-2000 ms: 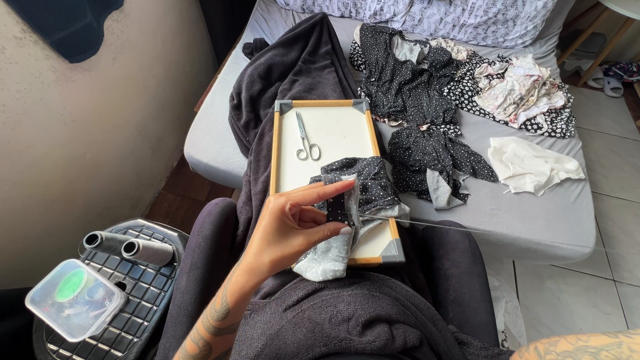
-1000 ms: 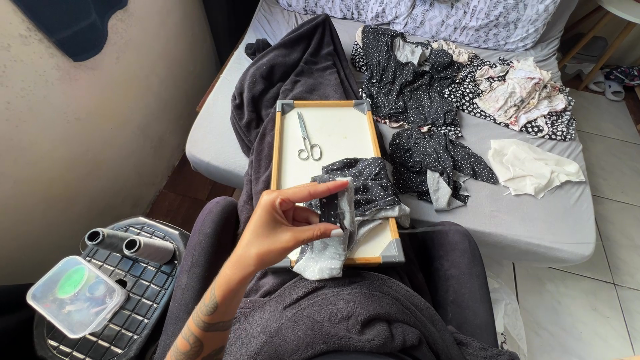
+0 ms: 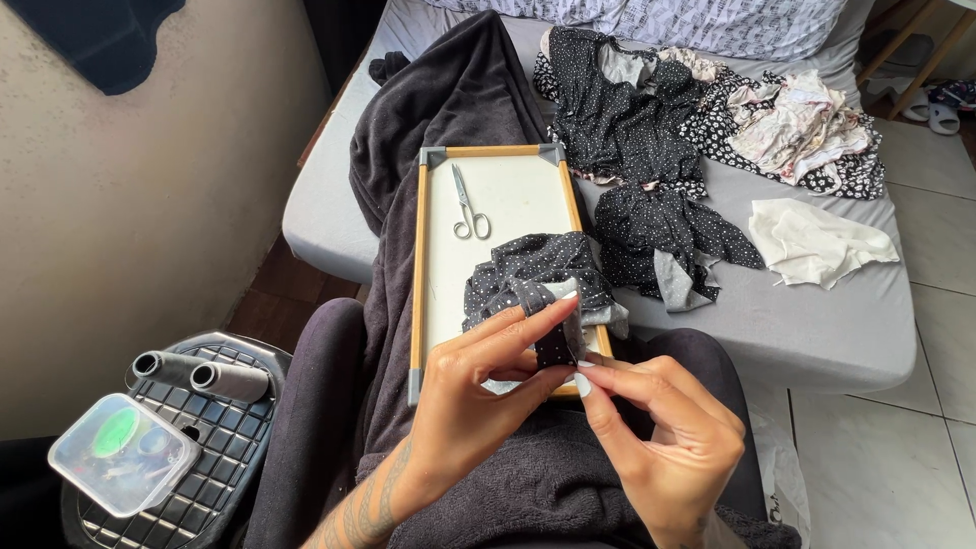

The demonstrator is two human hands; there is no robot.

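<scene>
My left hand (image 3: 488,366) grips the folded edge of a black polka-dot fabric piece (image 3: 534,267), its index finger and thumb spread along the fold. Close against it, the thumb and index finger of my right hand (image 3: 659,427) are pinched together at the edge of the fold; whether a needle is between them is too small to tell. The fabric lies bunched over the lower part of a wood-framed white board (image 3: 503,183) on my lap. Metal scissors (image 3: 467,206) rest closed on the board, beyond the fabric.
Black dotted garment pieces (image 3: 618,114), a pile of light printed cloth (image 3: 808,137) and a white cloth (image 3: 820,240) lie on the bed (image 3: 801,335). At left, a black grid-topped stool (image 3: 221,435) holds two thread spools (image 3: 229,381) and a clear plastic box (image 3: 122,454).
My right hand has come in from out of view to the fabric edge at my left fingertips. A thread stretched rightward from the fabric two seconds ago.
</scene>
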